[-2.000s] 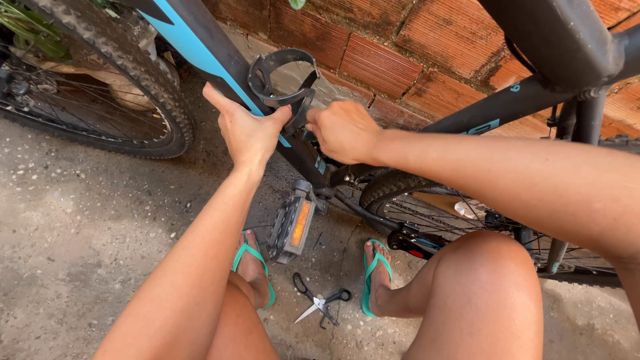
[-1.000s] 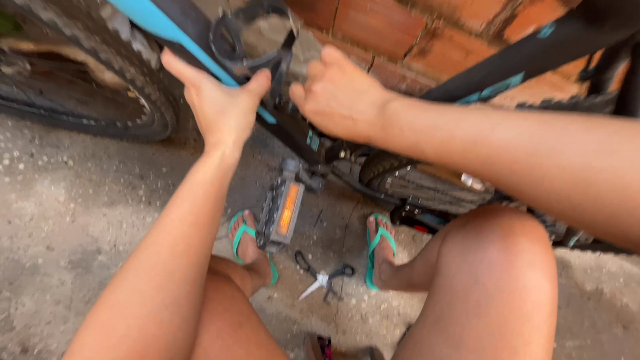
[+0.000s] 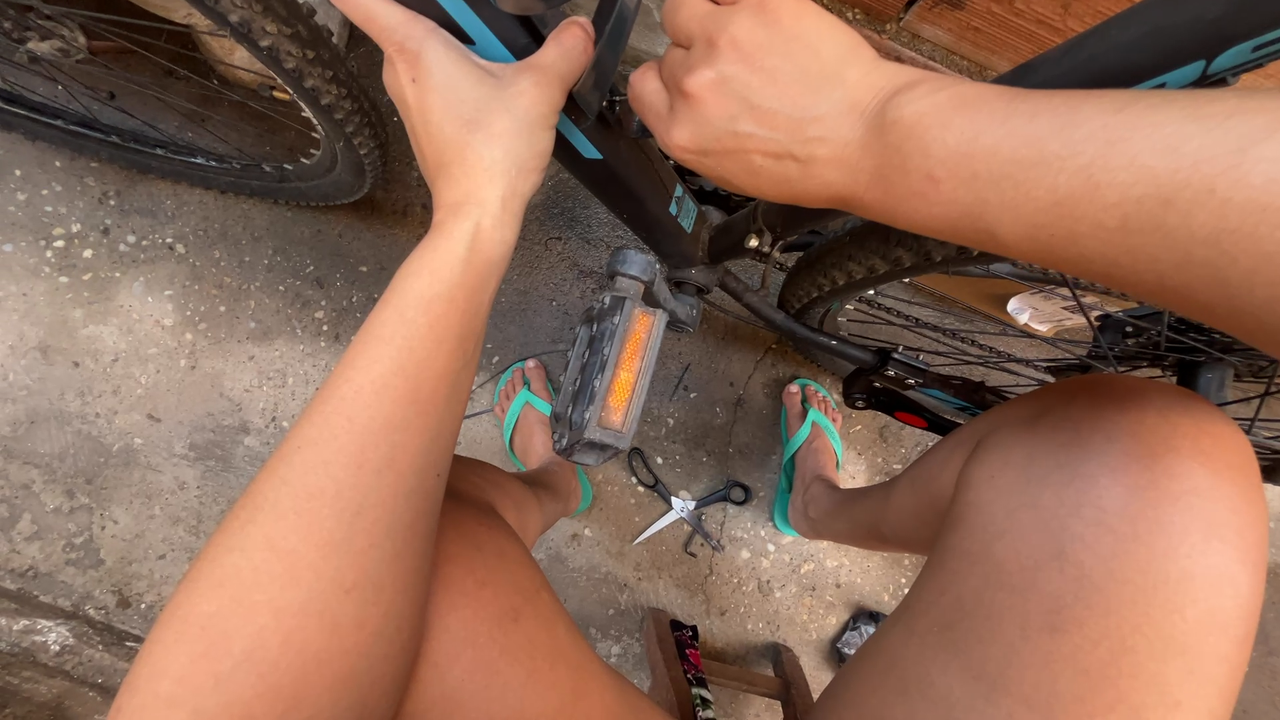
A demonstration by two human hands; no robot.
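A bicycle's black down tube with blue stripes [image 3: 630, 190] slants across the top middle. My left hand [image 3: 480, 100] lies on this tube, thumb spread against the lower part of a black bottle cage [image 3: 605, 55], most of which is cut off by the top edge. To the right of the cage my right hand [image 3: 750, 100] is curled with its fingers pinched together at the tube; whatever is between the fingertips is hidden. Below the hands is a pedal with an orange reflector [image 3: 628, 370] on its crank.
Open scissors with black handles [image 3: 683, 506] lie on the concrete floor between my feet in green flip-flops, a small dark hooked piece beside them. The front wheel [image 3: 340, 130] is at upper left, the rear wheel [image 3: 850, 270] and kickstand [image 3: 900, 395] at right. A wooden stool [image 3: 745, 680] is below.
The view has shifted so that the bottle cage, fully seen before, is mostly out of frame. Both hands remain at the cage and tube.
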